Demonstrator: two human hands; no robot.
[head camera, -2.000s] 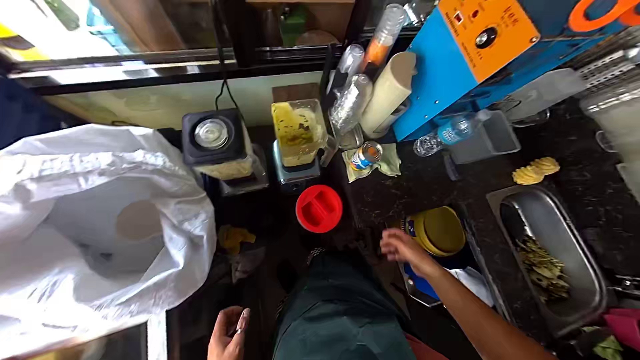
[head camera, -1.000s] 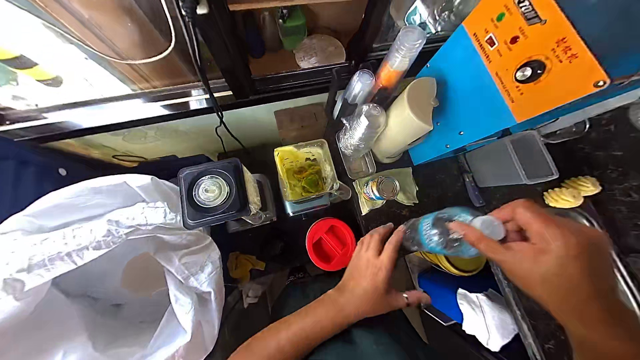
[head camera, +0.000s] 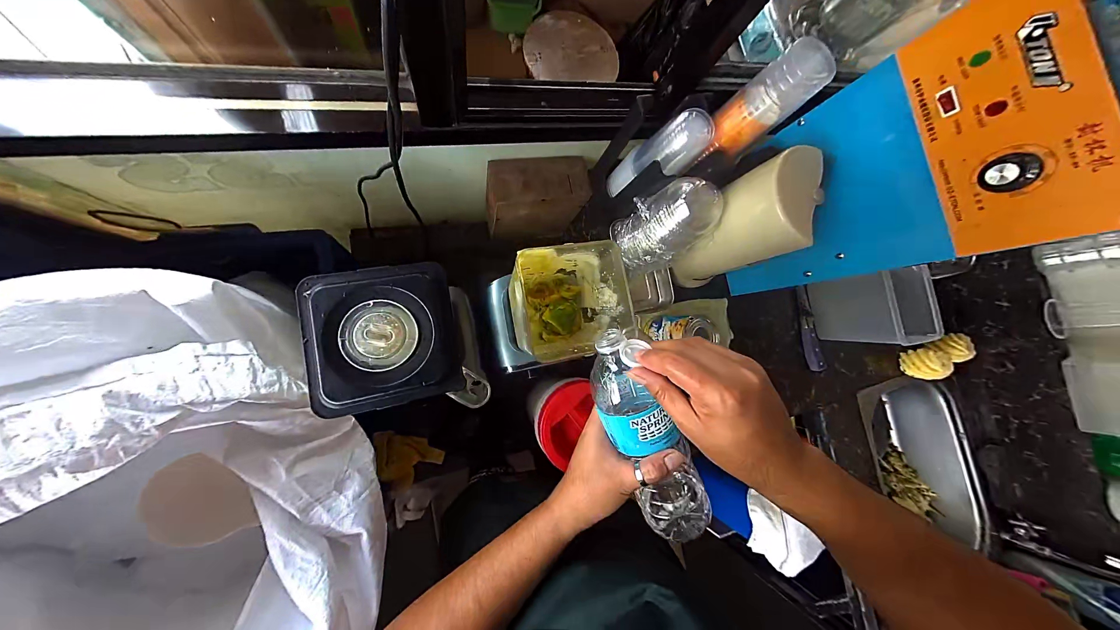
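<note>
My left hand (head camera: 612, 468), with a ring on it, is wrapped around a clear plastic water bottle (head camera: 639, 429) with a blue label. Between the fingers of my right hand (head camera: 713, 394) is the bottle's white cap (head camera: 634, 353), beside the uncovered mouth. Just beyond the bottle stands an open blender jar (head camera: 573, 350) holding yellow and green pieces. A lidded blender (head camera: 381, 341) with a black top is to its left. Partly hidden behind my left hand is a red round lid (head camera: 560, 424). A small can (head camera: 669, 328) lies behind my right hand.
A large white sack (head camera: 324, 490) fills the left side. At the right are a blue and orange cup-sealing machine (head camera: 840, 184), a beige pitcher (head camera: 752, 214), a knife (head camera: 812, 337), a clear plastic container (head camera: 875, 306) and a steel tray (head camera: 949, 455). Stacked plastic cups (head camera: 770, 87) lean at the back.
The bottle, between both hands farther right one second ago, is now upright-tilted near the blender jar. Its cap has come off into my right hand. Two seconds ago it lay on the counter.
</note>
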